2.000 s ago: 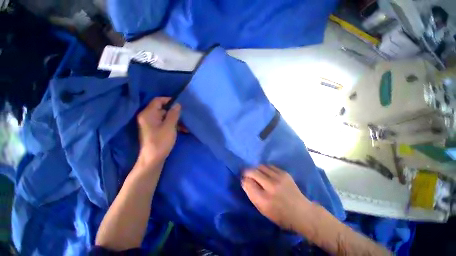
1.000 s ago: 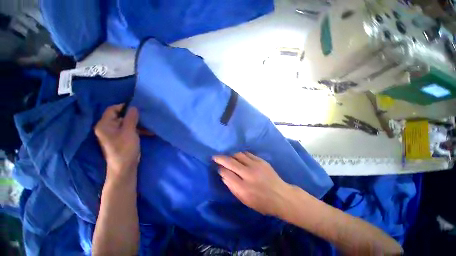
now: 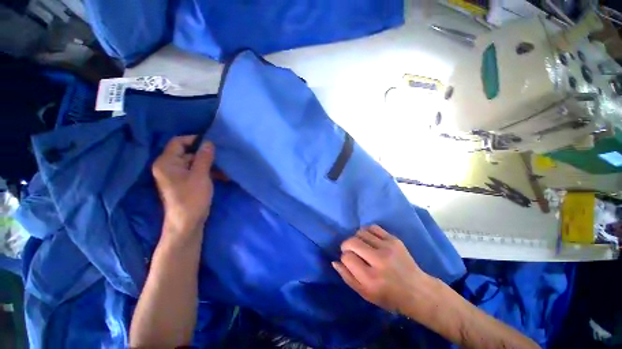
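Note:
A royal-blue garment lies over the lap and the table's front edge. Its paler blue panel has a dark edge and a small dark rectangular tab. My left hand pinches the dark edge at the panel's left side between thumb and fingers. My right hand has its fingers curled on the panel's lower edge, right of the middle; the fingertips are partly hidden, so a pinch is likely but not fully visible.
The cream sewing machine stands at the right. Black snips and a brown tool lie below it, beside a yellow box. More blue cloth lies at the back. A white label is at the left.
The view shifted left, then partly back right. My left hand keeps its pinch on the dark edge. My right hand stays at the panel's lower edge, its fingers now more curled.

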